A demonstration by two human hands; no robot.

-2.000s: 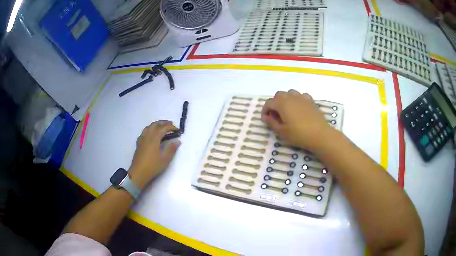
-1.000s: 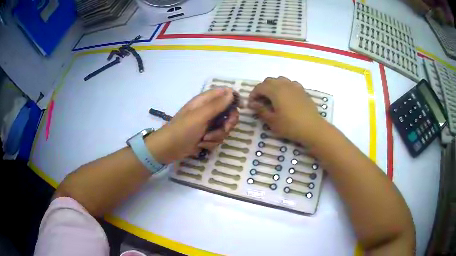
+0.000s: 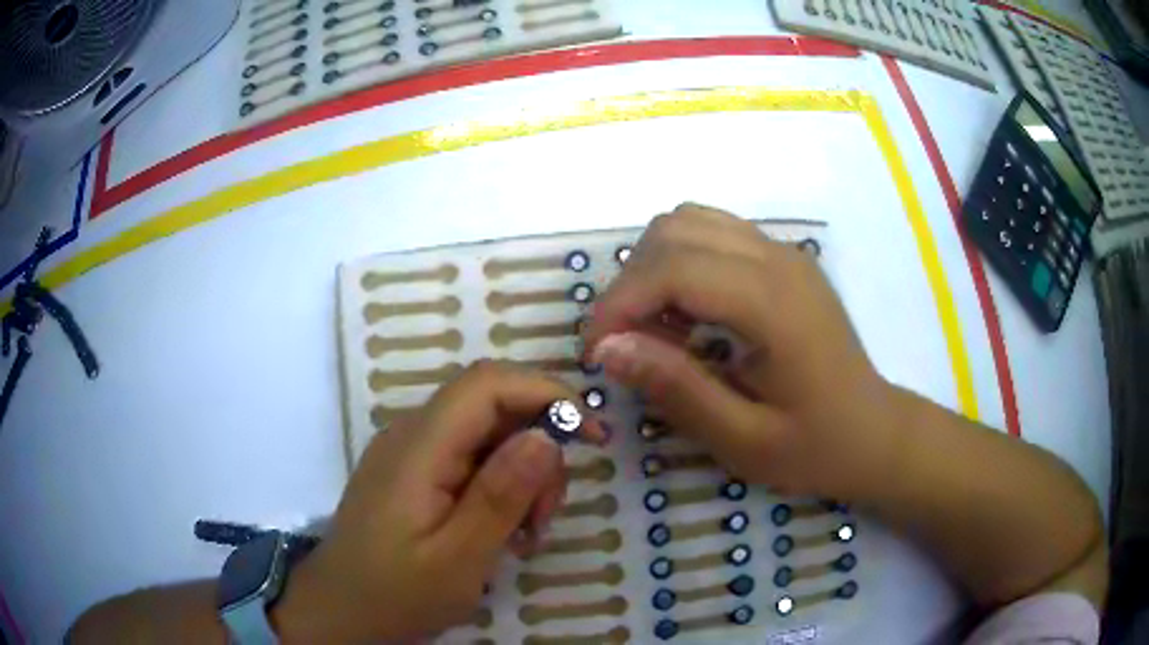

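A white slotted tray (image 3: 410, 261) lies in front of me, with columns of tan dumbbell slots. The right columns hold small dark-rimmed round components (image 3: 740, 554); the left columns show plain tan slots. My left hand (image 3: 441, 504), with a watch, is over the tray's left part. Its thumb and fingers hold a stack of drivers (image 3: 563, 417), one shiny round face showing at the end. My right hand (image 3: 718, 340) is over the tray's upper middle, fingertips at the end of a slot. Whether its fingers hold a component is hidden.
A dark spare component stack (image 3: 224, 533) lies by the watch; more dark rods (image 3: 57, 321) lie at far left. A fan (image 3: 76, 51) stands upper left. Other trays (image 3: 330, 51) lie beyond the red tape. A calculator (image 3: 1033, 214) is at right.
The view has moved closer over the tray. My left hand's stack now shows its round end face near my right hand. More dark-rimmed components show in the tray's middle, beside my right hand.
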